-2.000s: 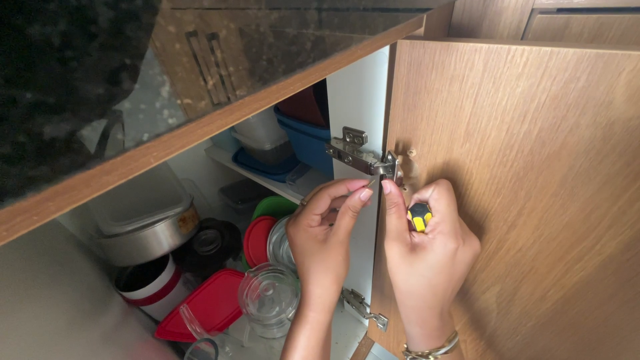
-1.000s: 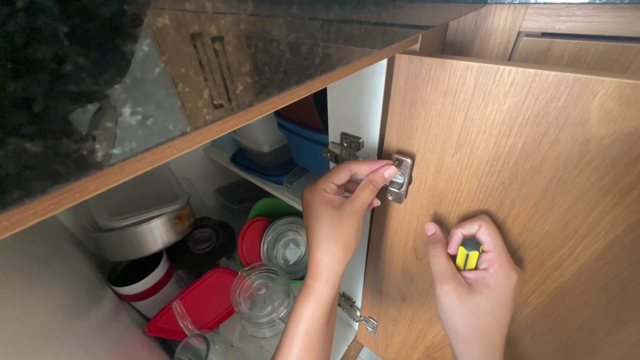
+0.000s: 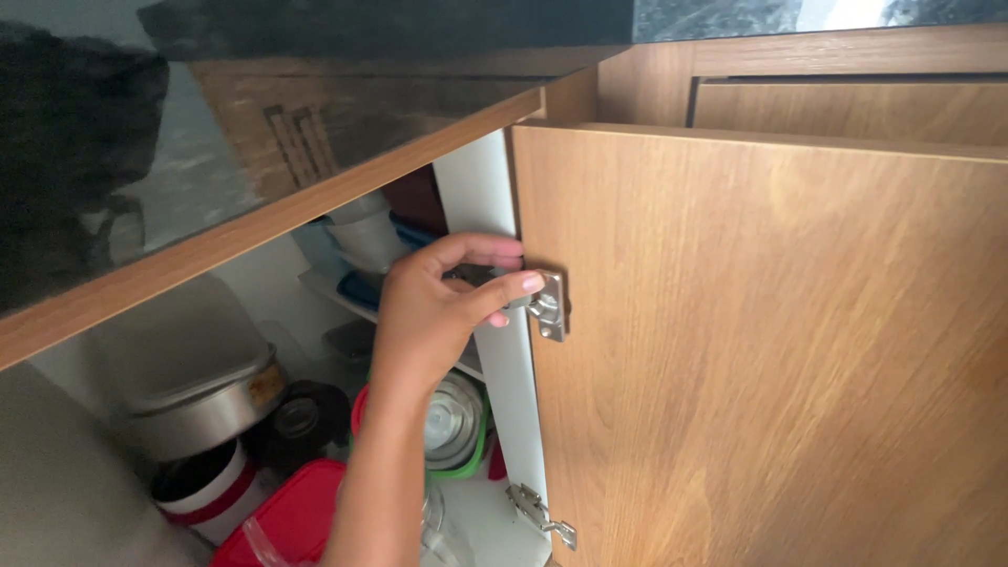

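Note:
My left hand [image 3: 453, 303] is at the upper metal cabinet hinge [image 3: 551, 307], its thumb and fingers around the hinge arm. The hinge's cup plate lies against the inner face of the wooden cabinet door [image 3: 772, 339], near its left edge. My fingers hide much of the arm, so its seat on the white side panel [image 3: 512, 409] cannot be made out. Below, a second metal hinge [image 3: 543, 516] spans the panel and the door. My right hand is out of view, and so is the yellow and black tool it held.
A dark stone countertop with a wooden edge [image 3: 276, 220] runs above the opening. Inside the cabinet are a metal pan [image 3: 205, 409], a red lid [image 3: 291, 512], a glass lid [image 3: 453, 421], a red and white container [image 3: 209, 492] and stacked plastic containers [image 3: 366, 236] on a shelf.
My right hand, with the yellow and black tool, has left the view. My left hand has stayed at the upper hinge; its fingers now reach around the arm. The cup plate now lies against the door.

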